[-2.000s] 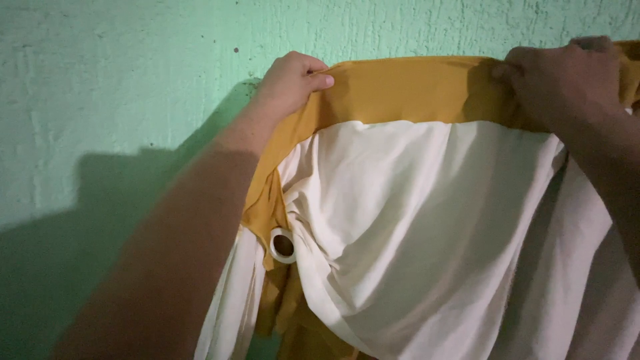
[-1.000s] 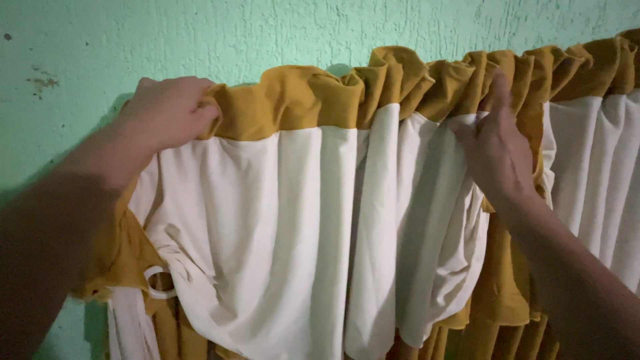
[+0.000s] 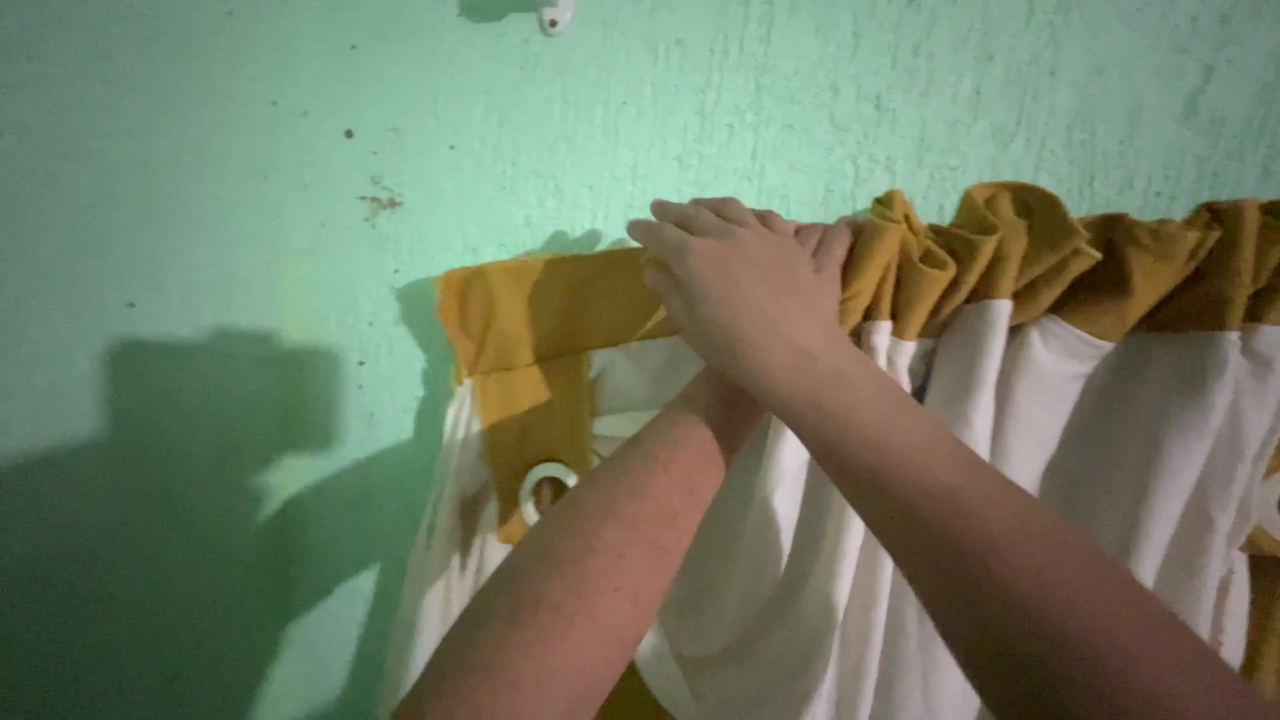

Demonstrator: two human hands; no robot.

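Note:
A curtain with a mustard-yellow heading band [image 3: 550, 305] and white cloth [image 3: 1150, 430] hangs along the wall. To the left the band is flat; right of my hands it bunches into ruffles. My forearms cross at the wrists. My right hand [image 3: 740, 285] lies over the top edge of the band, its fingers pointing left and bent on the cloth. Behind it, mostly hidden, my left hand [image 3: 825, 245] shows a few fingers on the band where the ruffles start. A white ring eyelet [image 3: 548, 490] sits in a yellow strip below the band's left end.
Behind the curtain is a rough green wall [image 3: 250, 200] with small marks and dark shadows. A small white fitting [image 3: 556, 16] is fixed to it above the curtain. At the right edge, part of another white ring [image 3: 1268, 505] shows.
My hands were apart on the band and now overlap, with the wrists crossed. The band's left end, gathered under my left hand a second ago, now lies flat and free of it.

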